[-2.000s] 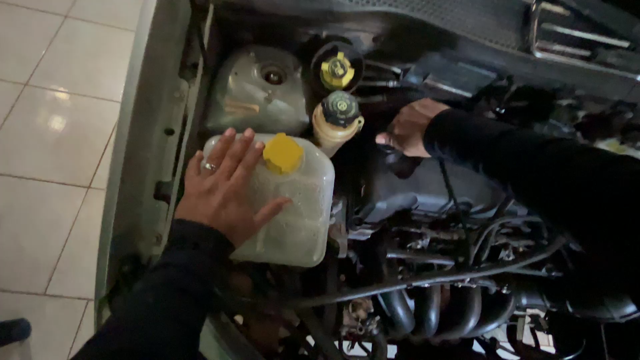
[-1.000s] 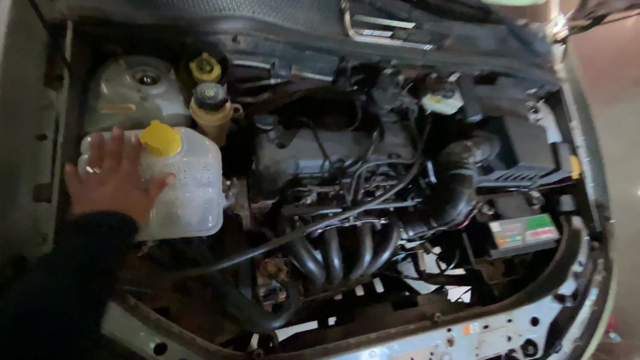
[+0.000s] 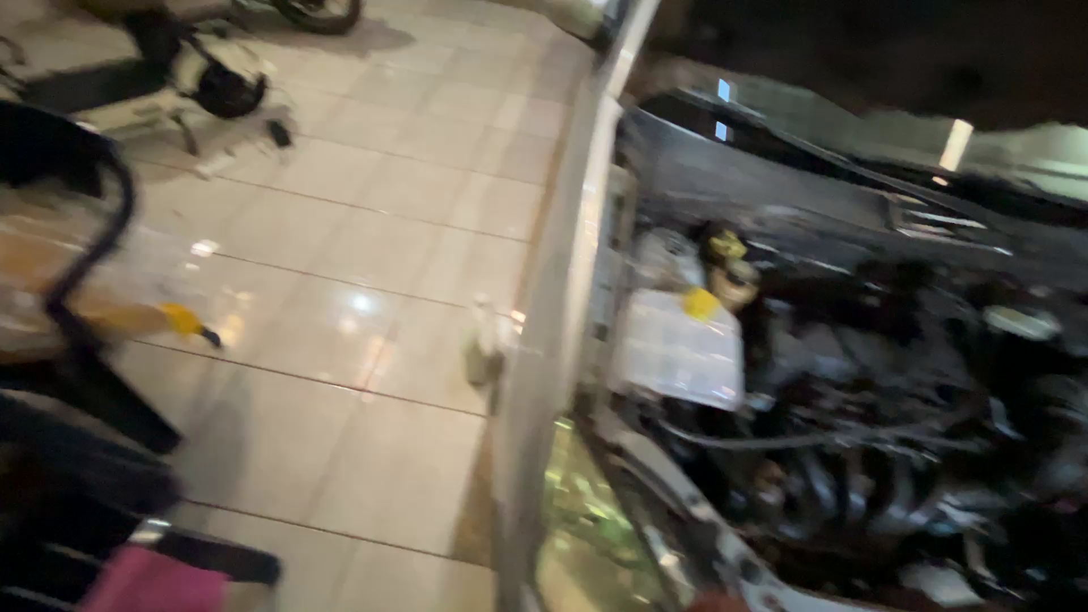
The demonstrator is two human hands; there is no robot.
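Observation:
Neither my left hand nor my right hand can be made out in the blurred head view. A translucent white coolant reservoir with a yellow cap sits at the near left of the car's engine bay. Just behind it are a small fluid reservoir with a dark cap and a yellow cap. The engine lies to the right, dark and smeared by motion. Along the bay's left side runs the car's fender, with a headlight at its front end.
Pale floor tiles lie left of the car. A bottle-like object stands beside the fender. At the left are a cart-like dark frame, a yellow-tipped item, a pink cloth and a parked motorcycle or scooter.
The view has swung left toward the floor. My left hand, earlier on the coolant reservoir, is out of sight. My right hand, seen two seconds ago near the engine, was gone one second ago.

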